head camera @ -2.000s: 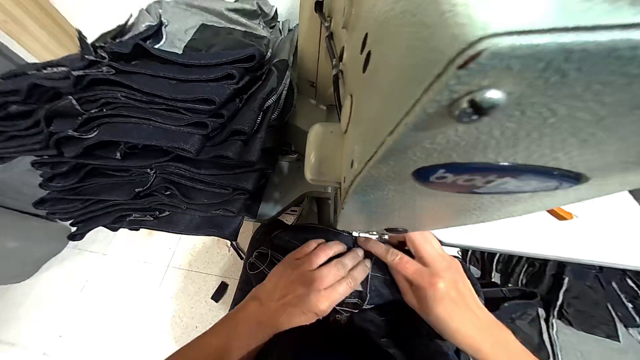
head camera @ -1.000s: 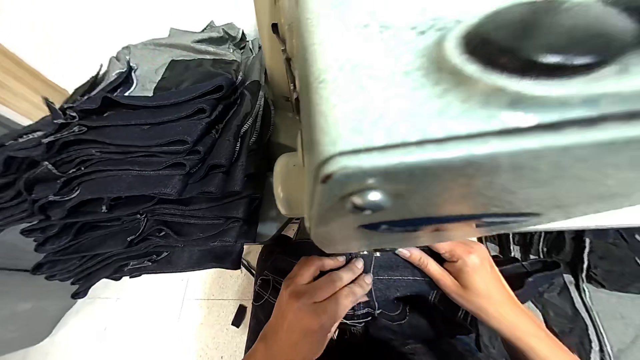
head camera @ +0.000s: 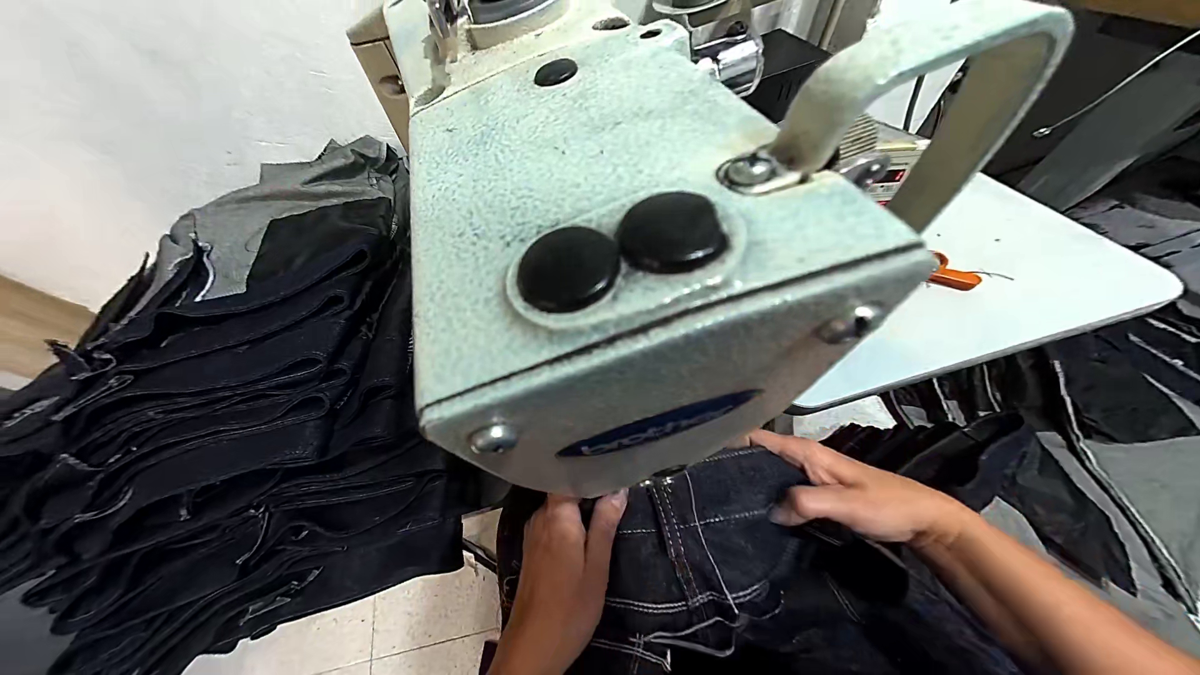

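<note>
Dark denim trousers [head camera: 698,539] with pale stitching hang below the head of a Brother industrial sewing machine [head camera: 656,328]. My left hand [head camera: 567,553] grips the denim at the left, its fingertips partly hidden under the machine head. At the right, my right hand [head camera: 844,487] pinches the upper edge of the same piece between thumb and fingers. A stitched seam runs down between the two hands. The needle and presser foot are hidden behind the machine head.
A tall stack of folded dark denim garments [head camera: 244,375] stands at the left. A white tabletop [head camera: 1022,281] bears an orange tool [head camera: 954,276], probably thread snips. More denim pieces [head camera: 1106,469] lie at the lower right. A metal handle [head camera: 1022,66] rises from the machine.
My hands are farther apart on the denim, the right one now at its upper edge with the thumb spread. The view has shifted strongly, showing the machine's top.
</note>
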